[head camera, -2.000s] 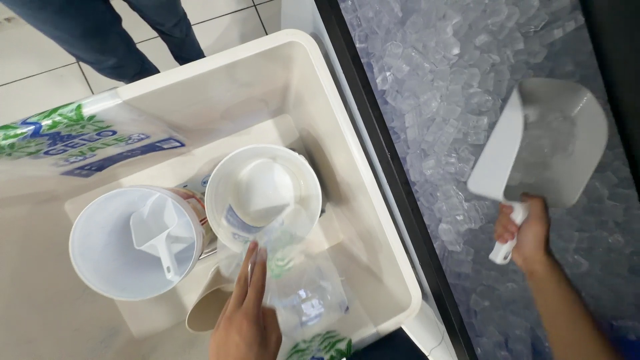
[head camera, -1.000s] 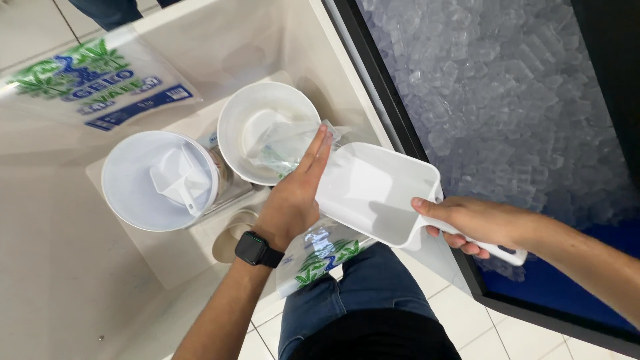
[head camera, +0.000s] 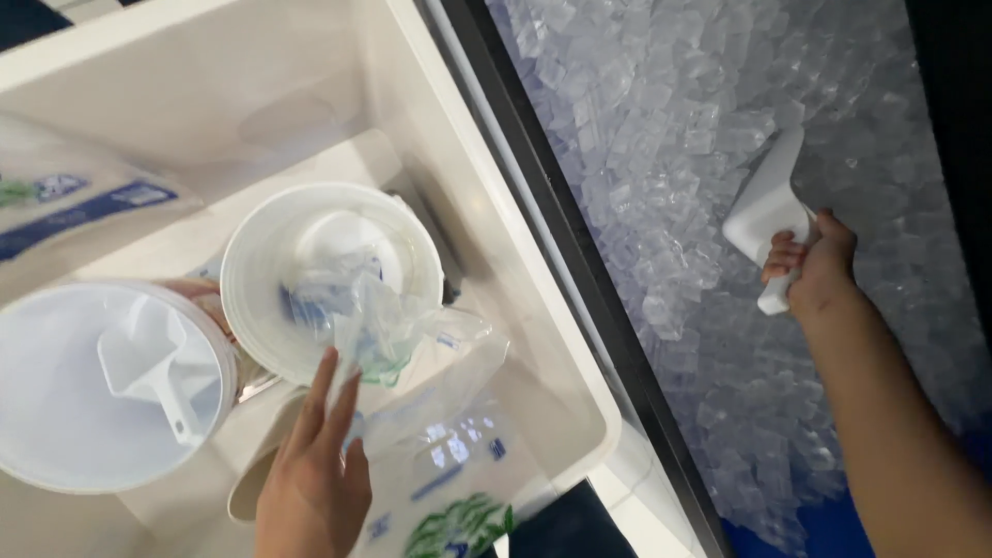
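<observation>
My right hand grips the handle of a large white plastic scoop, whose blade is tilted into the ice cubes of a dark-rimmed bin. At the lower left, my left hand holds the edge of a clear plastic bag with green and blue print between its fingers. The bag's gathered part lies over the rim of a white bucket and partly inside it. A second white bucket holds a smaller white scoop.
Both buckets stand in a large cream plastic tub. A beige cup-like container lies beside them, and another printed plastic bag hangs at the tub's left. The ice bin's black edge runs alongside the tub. Dark clothing shows at the bottom.
My right hand has moved the large scoop from beside the bag, over the tub, back into the ice on the right. The view has shifted closer to the tub.
</observation>
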